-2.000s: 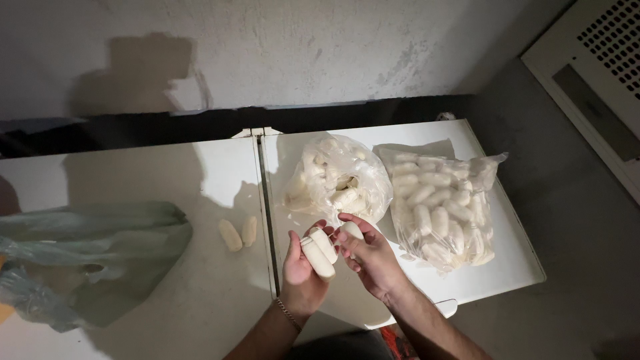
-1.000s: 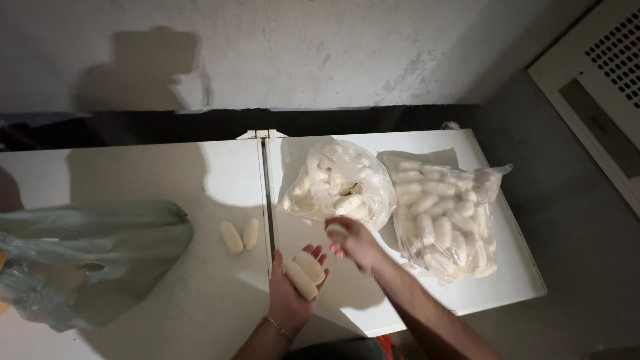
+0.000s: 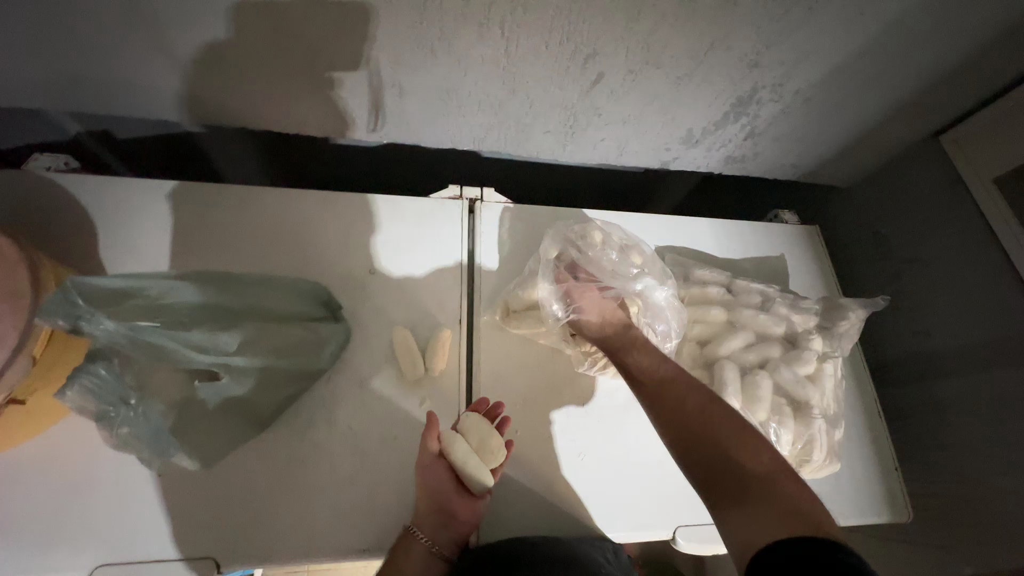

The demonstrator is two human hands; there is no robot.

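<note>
My left hand, palm up near the gap between two white lids, holds two pale oblong pieces, perhaps dough or cassava. My right hand reaches into an open clear plastic bag of similar pieces; its fingers are partly hidden by the film, and what they touch cannot be made out. Two more oblong pieces lie side by side left of the gap. Right of the open bag lies a full clear bag packed with such pieces.
A greenish plastic bag lies flat on the left white lid, beside something round and yellow at the left edge. The right lid has a handle at its front. A rough wall rises behind a dark gap.
My right hand was beside my left two seconds ago, holding a piece; now it is inside the open bag. My left hand still holds oblong pieces, palm up.
</note>
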